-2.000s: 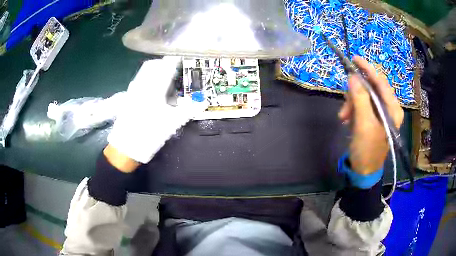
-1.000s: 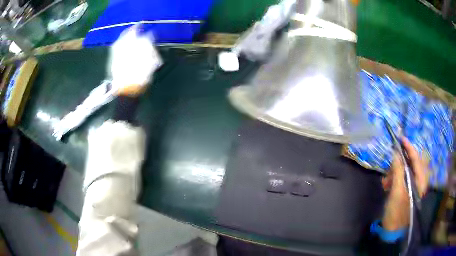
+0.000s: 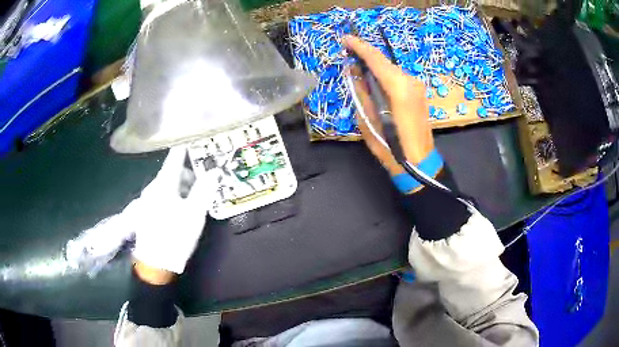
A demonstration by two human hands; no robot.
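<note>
A white open power-strip housing (image 3: 254, 166) lies on the black mat below the hood, with a green circuit board and fine wires inside. My left hand (image 3: 171, 213), in a white glove, holds the housing at its left side. A bagged cord (image 3: 102, 240) in clear plastic extends left from under that hand. My bare right hand (image 3: 397, 101) is over the tray of blue discs and holds the black soldering iron (image 3: 377, 95). A whitish solder feed tube (image 3: 366, 122) runs along it past the blue wrist strap (image 3: 418, 172). The iron's tip is hard to make out against the discs.
The clear hood (image 3: 210, 88) hangs over the housing's far edge. A cardboard tray (image 3: 468, 120) of blue discs is at the far right, with another brown box (image 3: 567, 181) beyond it. A blue sheet (image 3: 51, 74) lies far left. The bench edge curves along the near side.
The view has swung back right from the far left. My left hand has come back from near the blue sheet and is now on an open housing on the mat. My right hand still holds the iron.
</note>
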